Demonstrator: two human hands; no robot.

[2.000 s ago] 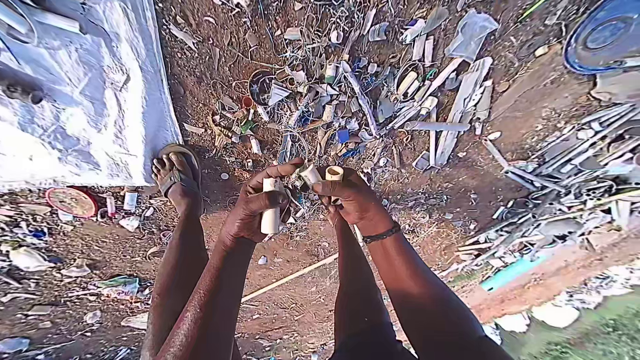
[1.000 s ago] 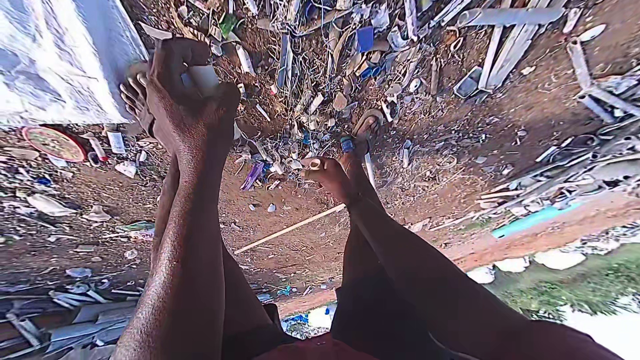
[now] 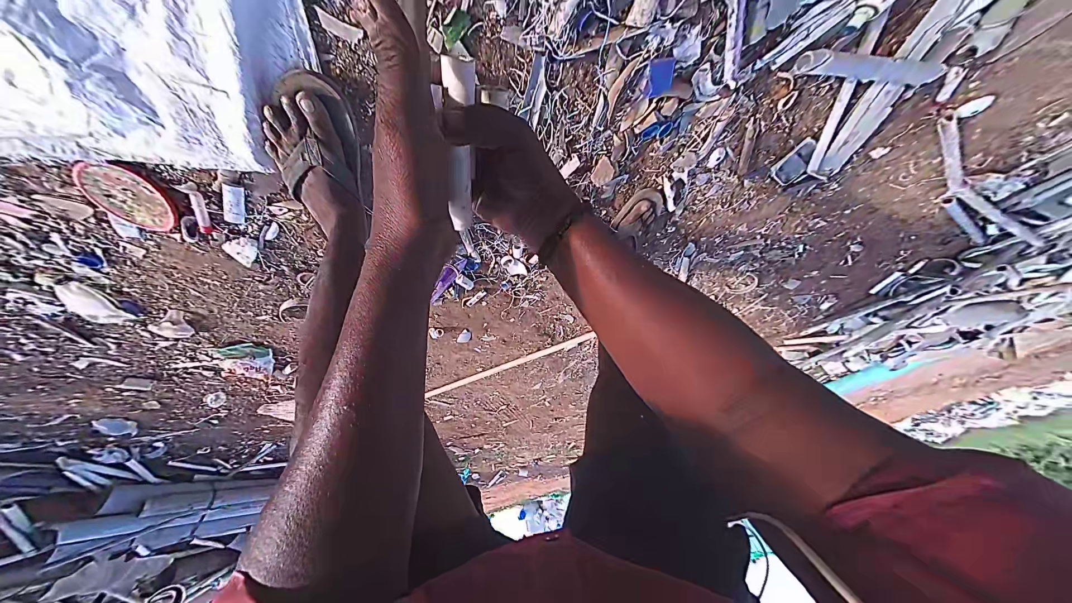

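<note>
My left hand (image 3: 402, 109) reaches up near the top edge in the head view, seen edge-on; its fingertips are partly cut off and its grip is hidden. Close on its right, a white plastic pipe piece (image 3: 460, 188) stands upright in the view. My right hand (image 3: 515, 167) is closed on this pipe, with a finger across its front. Whether the left hand also touches the pipe cannot be told. A dark band circles my right wrist.
A white sheet (image 3: 142, 84) lies at the upper left, beside my sandalled foot (image 3: 314, 142). A red-rimmed round container (image 3: 126, 197) sits below it. Plastic scraps and pipe offcuts (image 3: 871, 67) litter the ground; a thin stick (image 3: 511, 364) lies between my legs.
The two hands were together over short pale pipe pieces, then apart. Now my right hand has moved up and left, beside my left hand.
</note>
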